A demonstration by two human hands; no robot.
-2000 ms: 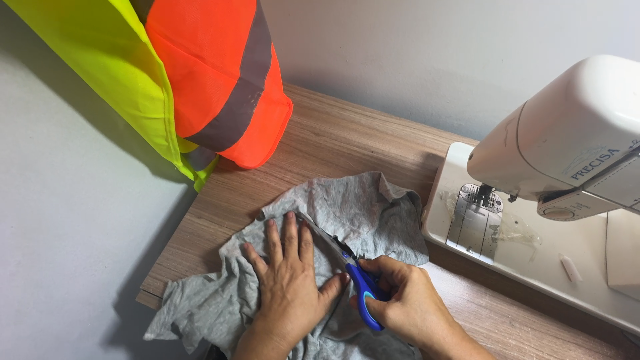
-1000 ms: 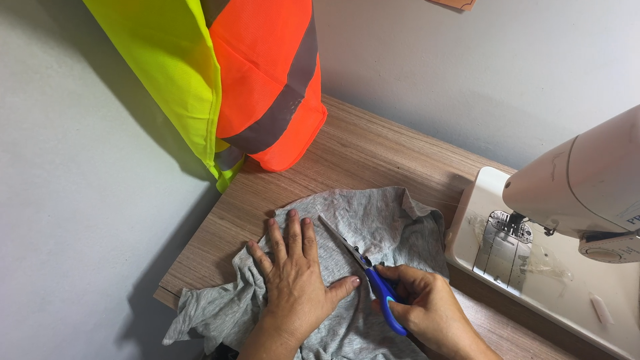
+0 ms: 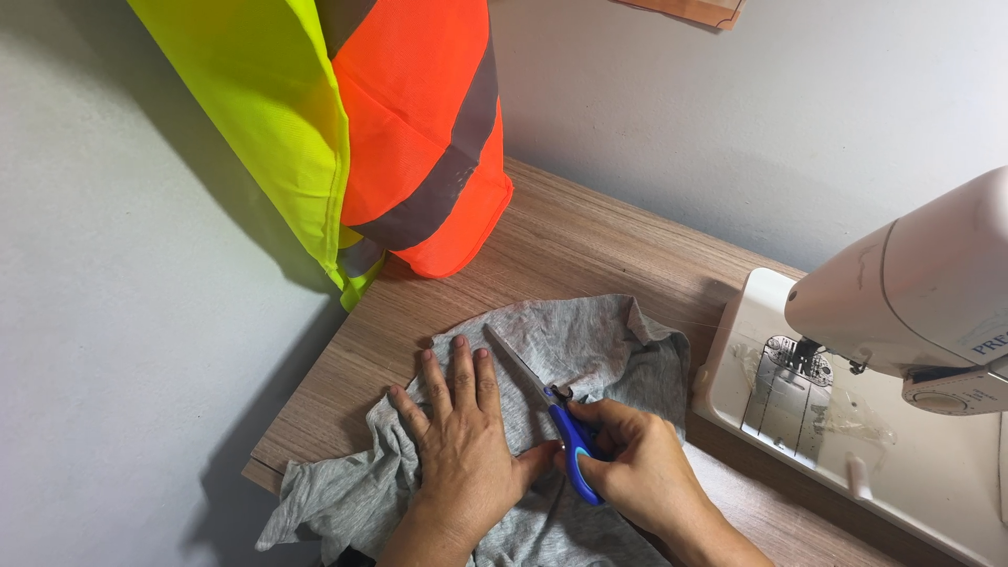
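Observation:
A crumpled piece of grey knit fabric (image 3: 567, 339) lies over the table's near part, with one end hanging past the left edge. My left hand (image 3: 468, 441) rests flat on it, palm down, fingers apart, holding nothing. My right hand (image 3: 634, 465) grips the blue handles of a pair of scissors (image 3: 575, 449). The scissors lie over the cloth, their tip pointing up and left, just right of my left fingertips. The blades look closed or nearly so. My left thumb is close to the handles; whether it touches them is unclear.
A white sewing machine (image 3: 898, 276) stands at the right, its base on the wood-look table (image 3: 630, 236). Yellow and orange high-visibility fabric (image 3: 417, 142) with grey bands hangs over the table's back left corner. Walls lie behind and to the left.
The scissors' blades, apart over the cloth two seconds ago, now look closed or nearly so. My left hand stays flat on the cloth. The view has shifted somewhat.

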